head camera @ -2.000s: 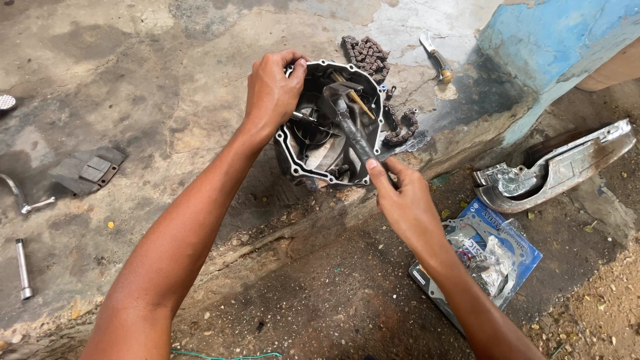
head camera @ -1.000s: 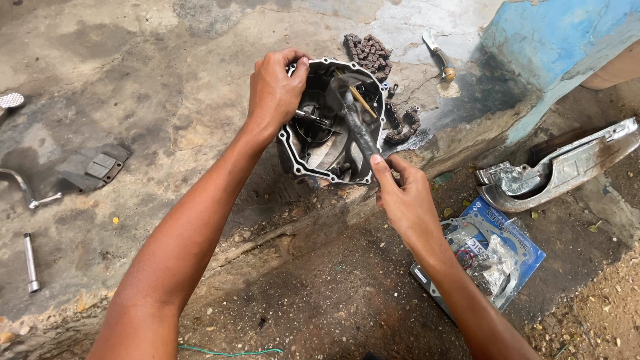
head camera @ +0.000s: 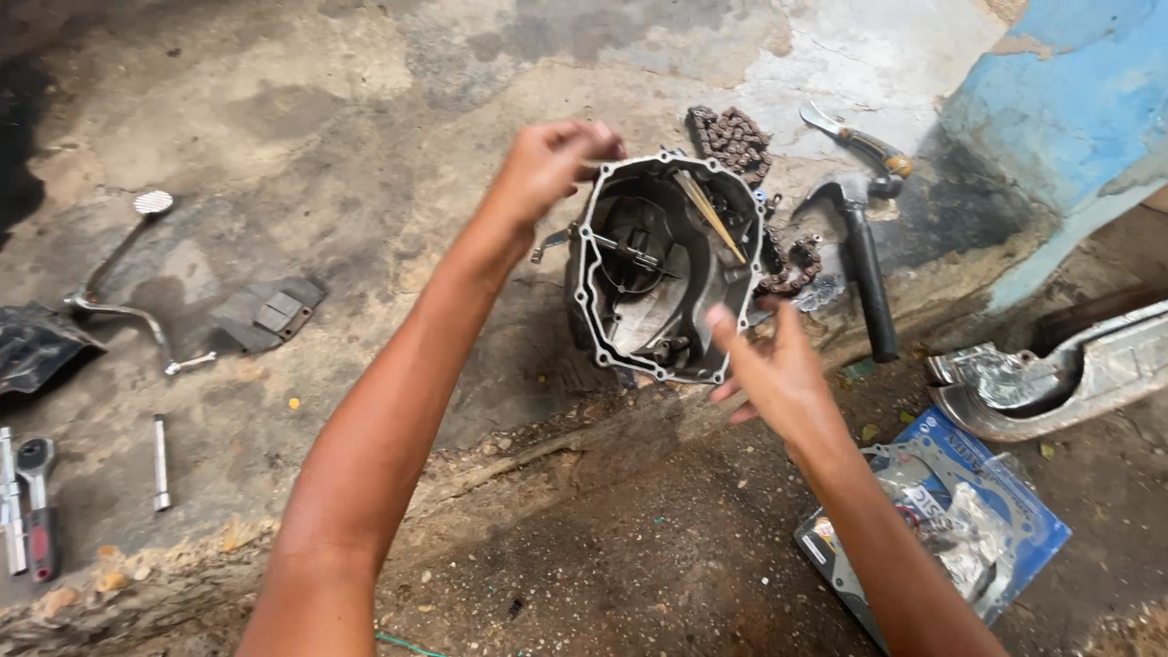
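Note:
An engine crankcase cover (head camera: 598, 338) of dark metal lies on the concrete ledge with its hollow side up. In it are a metal shaft (head camera: 630, 251) and a thin tan strip (head camera: 712, 219) resting near the right wall. My left hand (head camera: 552, 173), blurred, is at the upper left rim, and whether it touches the rim cannot be told. My right hand (head camera: 776, 374) is at the lower right rim with fingers spread and nothing held. A claw hammer (head camera: 867, 265) with a black handle lies to the right of the casing.
Chains (head camera: 730, 141) lie beyond and beside the casing, near a curved-blade knife (head camera: 858, 137). At right are a metal cover (head camera: 1058, 392) and a blue gasket packet (head camera: 1031, 520). A kick-start lever (head camera: 128, 310), flat dark part (head camera: 269, 315), socket bar (head camera: 161, 461) and ratchet (head camera: 38, 511) lie left.
The hammer, held in my right hand over the casing before, now lies on the ledge to its right. My right hand has let go of it. My left hand's fingers have shifted at the rim.

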